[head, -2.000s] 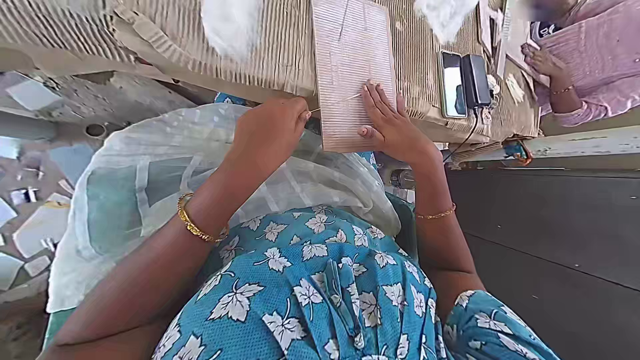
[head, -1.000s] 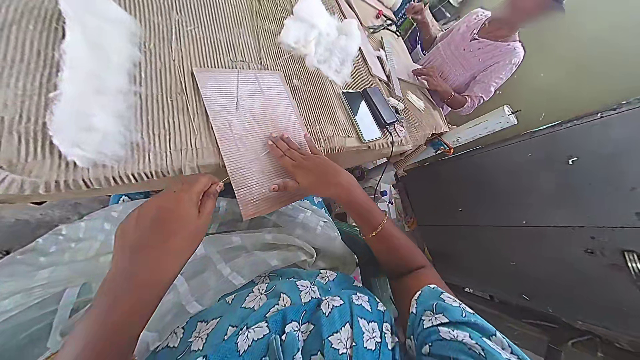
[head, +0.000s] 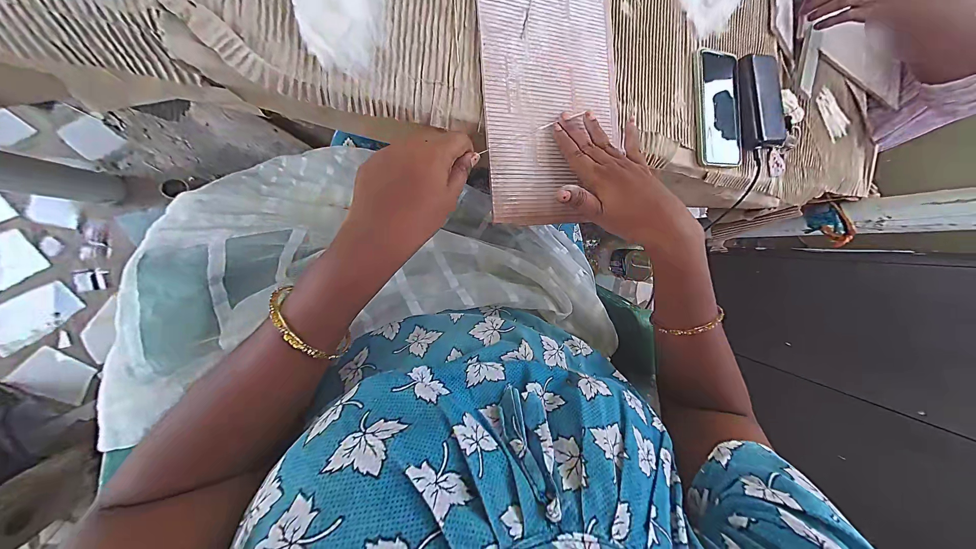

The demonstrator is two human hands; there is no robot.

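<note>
A ribbed, pale pinkish board (head: 534,171) lies on the table, its near end jutting over the front edge. My left hand (head: 415,179) is just off the board's left side, thumb and finger pinched on the tip of something thin and pale. On the board's near half rests my right hand (head: 610,179), palm down with fingers spread. A thin whitish strand (head: 564,120) shows at its fingertips; whether it runs on under the fingers cannot be told. White cotton wool (head: 339,30) lies left of the board, and another tuft (head: 709,14) lies to the right.
Corrugated brown cardboard (head: 396,69) covers the table. Right of the board are a phone (head: 719,107) and a black case-like object (head: 761,99) with a cable. Another person's hand (head: 846,11) is at the top right. White pieces (head: 38,313) litter the floor at left.
The view has swung markedly since a second ago. My right hand stays spread on the board and my left hand stays by its left edge; no other change is plain.
</note>
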